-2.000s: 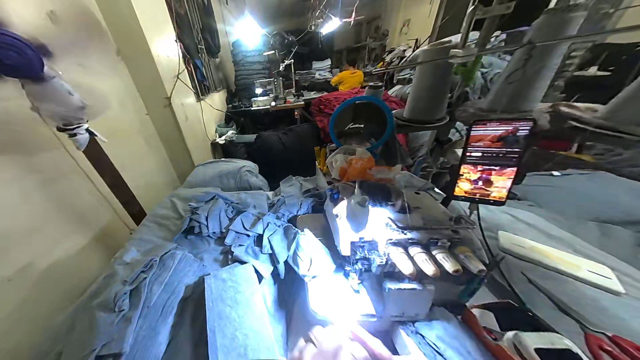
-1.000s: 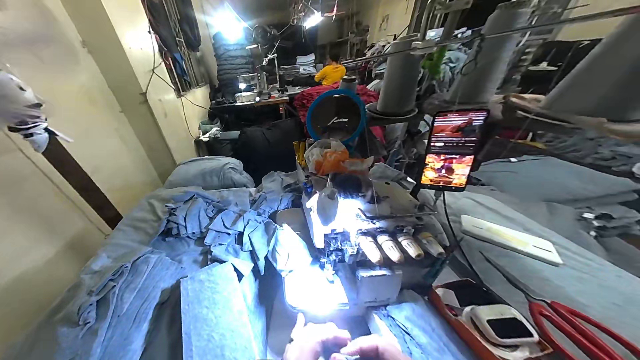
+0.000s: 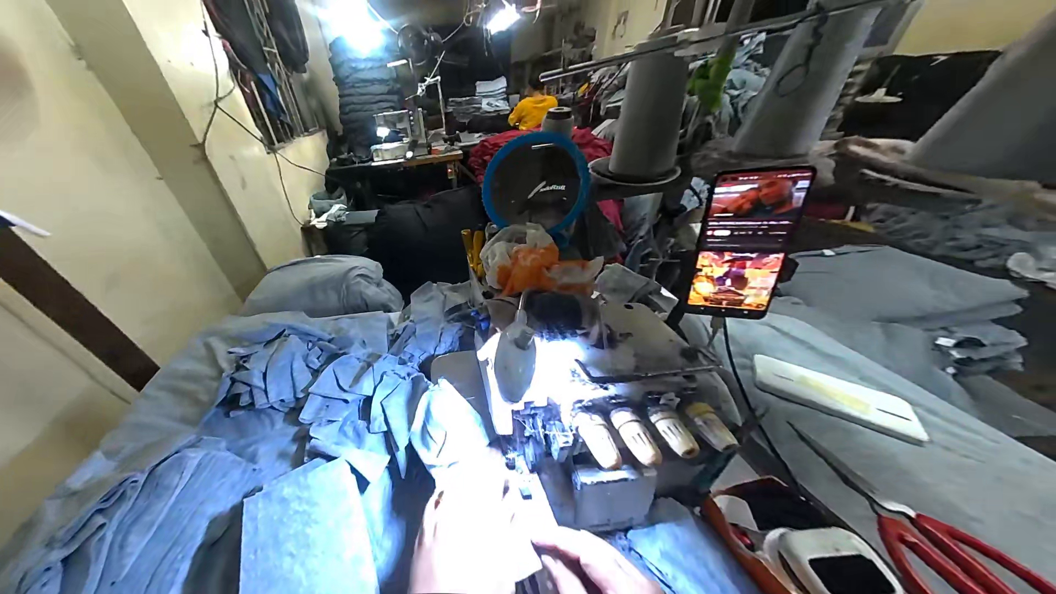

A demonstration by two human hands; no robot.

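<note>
An overlock sewing machine stands in the middle under a glaring lamp, with a row of pale tension dials on its front. My left hand lies flat, fingers forward, on a brightly lit fabric piece just before the presser foot area. My right hand touches the right edge of that piece, fingers bent; glare hides whether it pinches the cloth. Left of the machine lie bunched blue-grey fabric pieces and a flat stacked panel.
A phone stands on a holder at right. Red-handled scissors, a white ruler-like piece and a tray with a white device lie right. Large thread cones rise behind. A person in yellow is far back.
Both hands, low at the frame's bottom edge before, now reach farther forward toward the needle area, the left one farthest. The view has shifted somewhat.
</note>
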